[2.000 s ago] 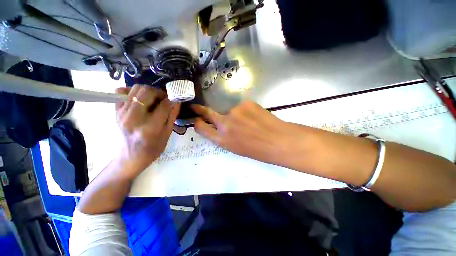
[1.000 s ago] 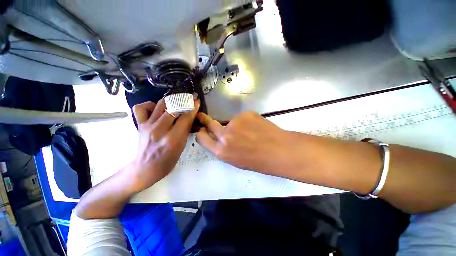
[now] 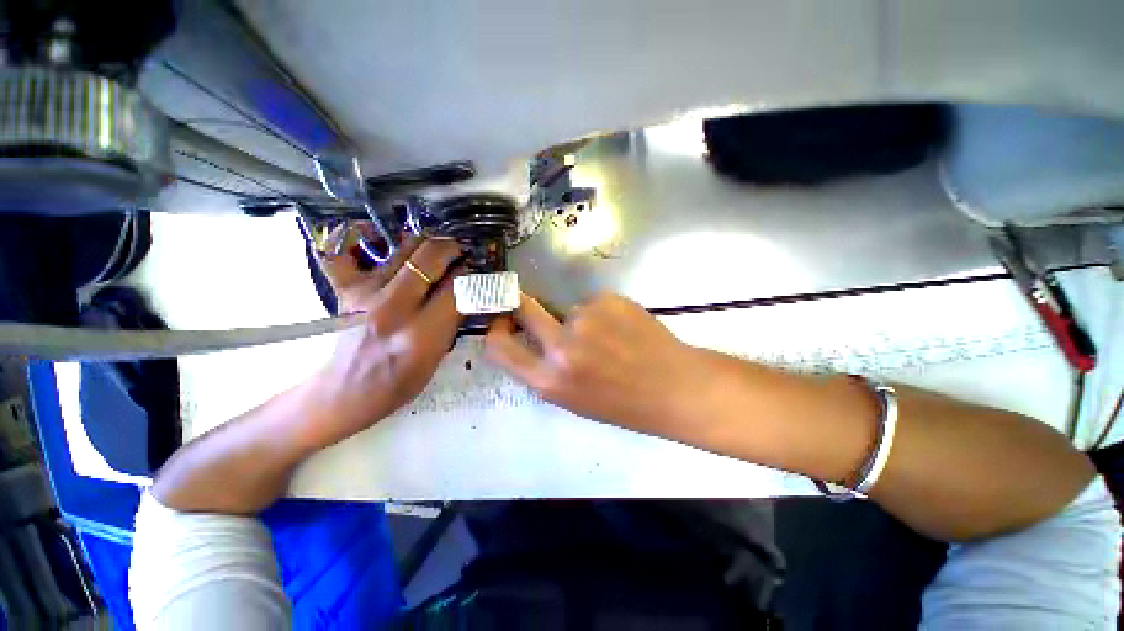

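Observation:
A black workpiece [image 3: 319,274] lies under the sewing machine head, mostly hidden by my hands, the white ribbed knob [image 3: 486,293] and the dark tension discs. My left hand [image 3: 392,333] wears a ring and rests on the workpiece, its fingers spread and partly behind the thread guides. My right hand [image 3: 589,351] is just right of the knob, its thumb and forefinger at the workpiece's near edge. The needle point is hidden behind the machine head.
The white machine head [image 3: 740,62] fills the top. Red-handled snips [image 3: 1062,323] lie at the right. A black pad [image 3: 826,146] is under the arm. A black stack [image 3: 123,388] sits at the table's left edge, with blue crates [image 3: 323,561] below.
The view has shifted, with the machine head covering more of the top. My left hand, first further back, came nearer to me along the workpiece. My right hand stays at its near edge.

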